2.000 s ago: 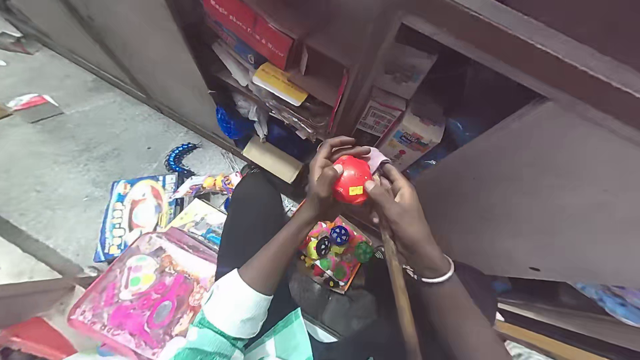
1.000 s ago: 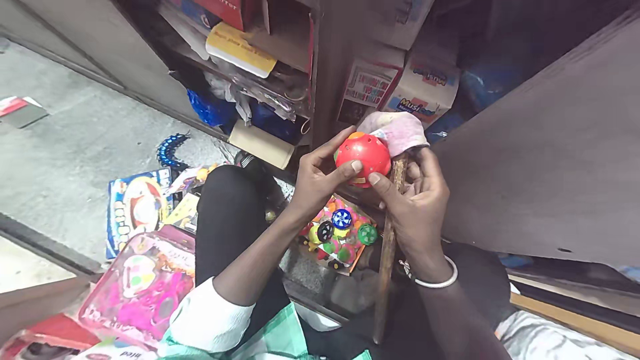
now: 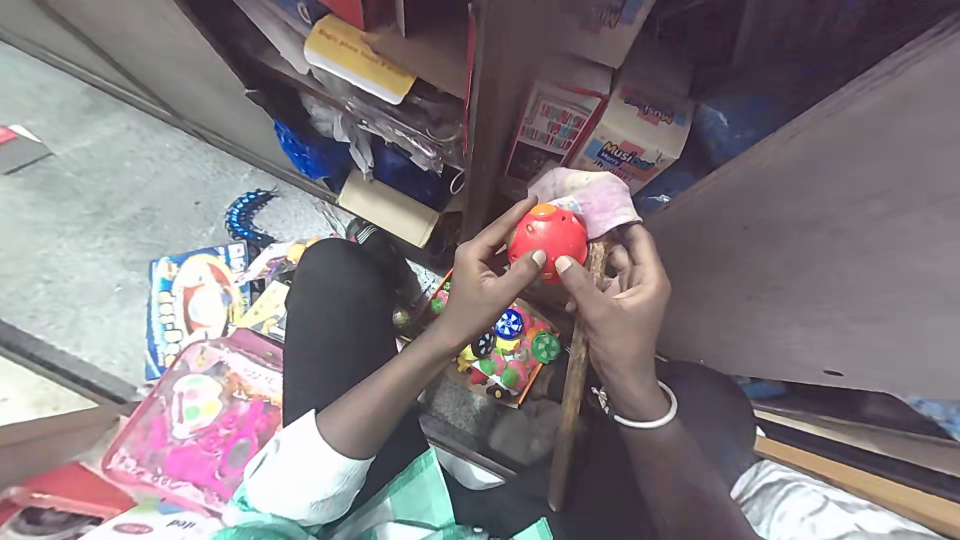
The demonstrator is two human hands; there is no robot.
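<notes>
A round red plastic toy with an orange button on top is between my two hands. My left hand grips its left side, the thumb on its front. The thumb of my right hand presses the lower right of the toy. A wooden stick slants down from the right palm, and a pale pink cloth sits behind the toy against the right fingers. Beneath my hands lies an open box of small colourful toys, some with blue and green wheels.
Ahead are cabinet shelves with cartons and a yellow packet. A grey door panel stands at right. A pink toy pack, a blue boxed toy and a blue beaded item lie on the left.
The pale pink cloth shows more fully behind the toy than two seconds ago. The red toy has been turned; its orange part now faces up. Both hands stay on it.
</notes>
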